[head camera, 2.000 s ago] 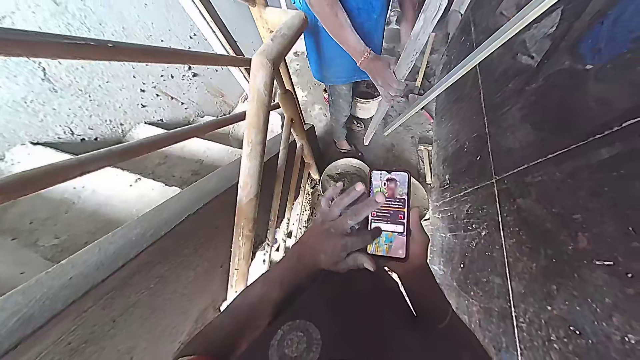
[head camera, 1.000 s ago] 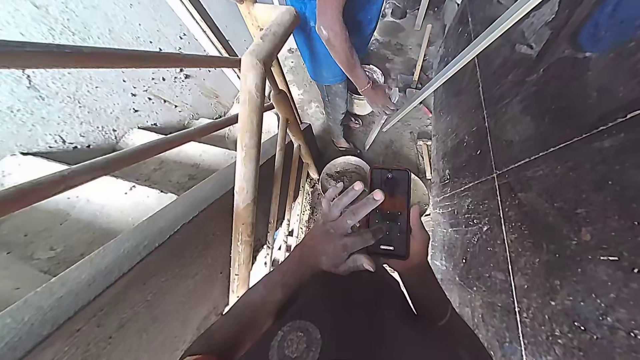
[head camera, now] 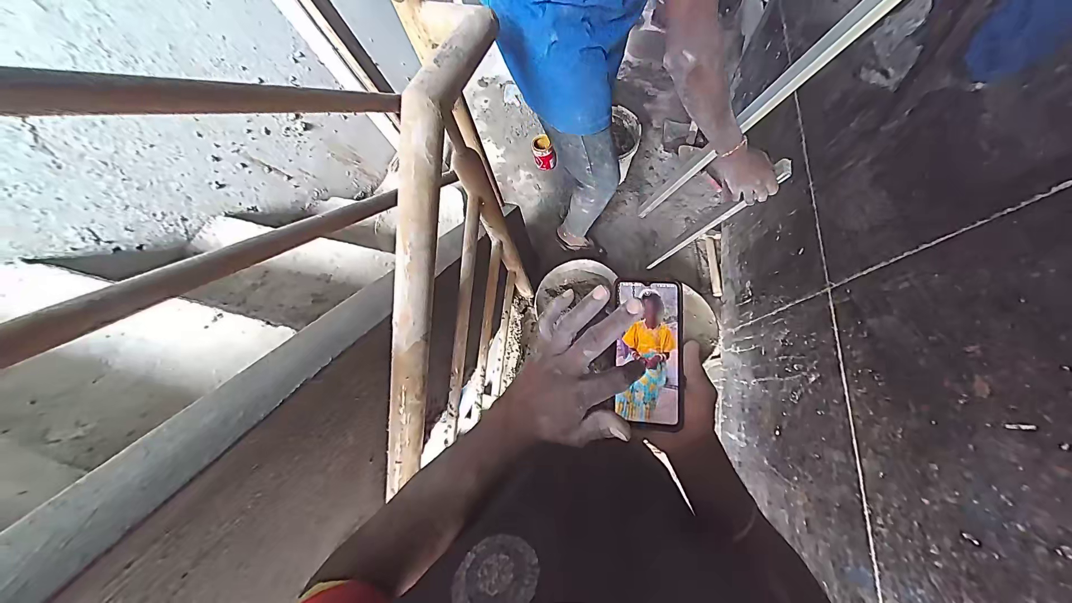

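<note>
A smartphone (head camera: 650,356) stands upright in view in front of my body, its lit screen showing a picture of a person in an orange top. My right hand (head camera: 693,398) grips the lower right side and bottom of the phone. Fingers spread, my left hand (head camera: 578,377) lies over the phone's left edge, with fingertips over the screen; it holds nothing. Both hands have greyish dust or mortar on them. Behind the phone and my left hand are the round rims of a bucket (head camera: 576,270) and a pale round container (head camera: 700,316), partly hidden.
A metal stair railing (head camera: 414,251) and concrete steps (head camera: 243,310) are at left. Dark wall tiles (head camera: 938,335) line the right. Ahead, a person in blue (head camera: 569,67) holds a straight bar (head camera: 712,222); a red tin (head camera: 543,152) and another bucket (head camera: 626,138) stand nearby.
The phone screen has gone from a page with text, through a dark display, to a picture of a person. The co-worker's hand has moved to the right. My hands keep nearly the same place.
</note>
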